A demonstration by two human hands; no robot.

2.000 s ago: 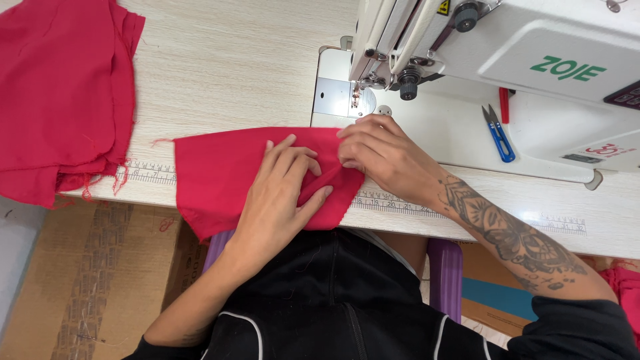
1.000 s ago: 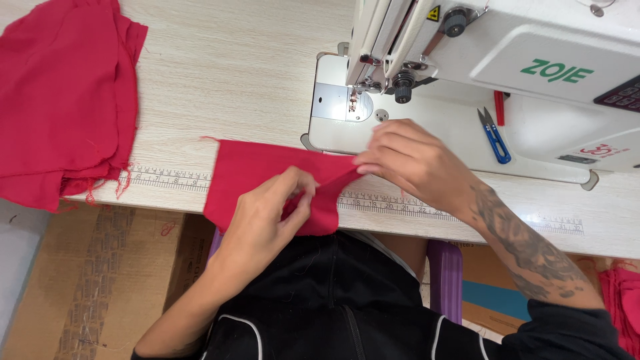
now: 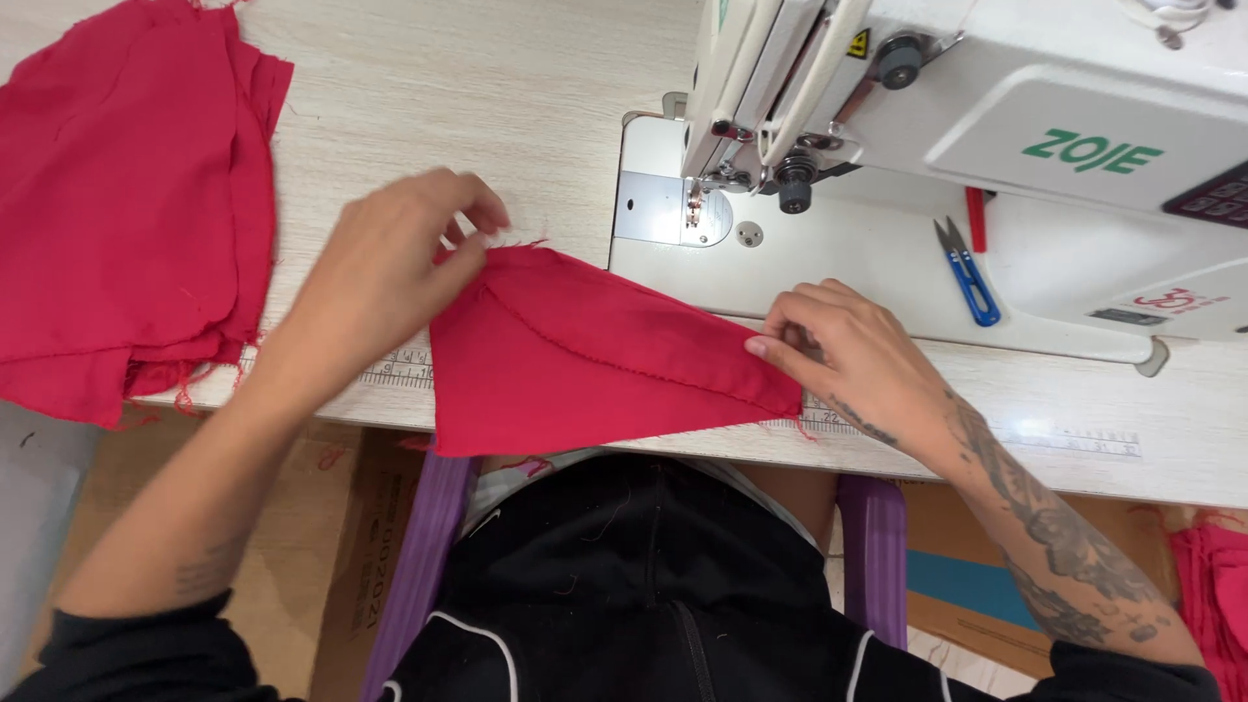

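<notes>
A red fabric piece (image 3: 585, 341) lies at the table's front edge, its upper part folded over with a curved, fraying edge across it. My left hand (image 3: 409, 244) pinches its upper left corner between thumb and fingers, slightly blurred. At the right end my right hand (image 3: 838, 351) holds the folded edge between thumb and fingertips. The presser foot (image 3: 694, 205) of a white ZOJE sewing machine (image 3: 1033, 127) is above and between the hands, apart from the fabric.
A stack of red fabric pieces (image 3: 136, 195) lies at the left. Blue thread snips (image 3: 967, 275) and a red-handled tool (image 3: 977, 219) rest on the machine bed. A ruler strip (image 3: 1033, 439) runs along the front edge. More red fabric (image 3: 1214, 585) is at lower right.
The fabric has been opened out wider and its upper part now lies folded over. My left hand has moved up and left to its corner; my right hand has moved down along with its right end.
</notes>
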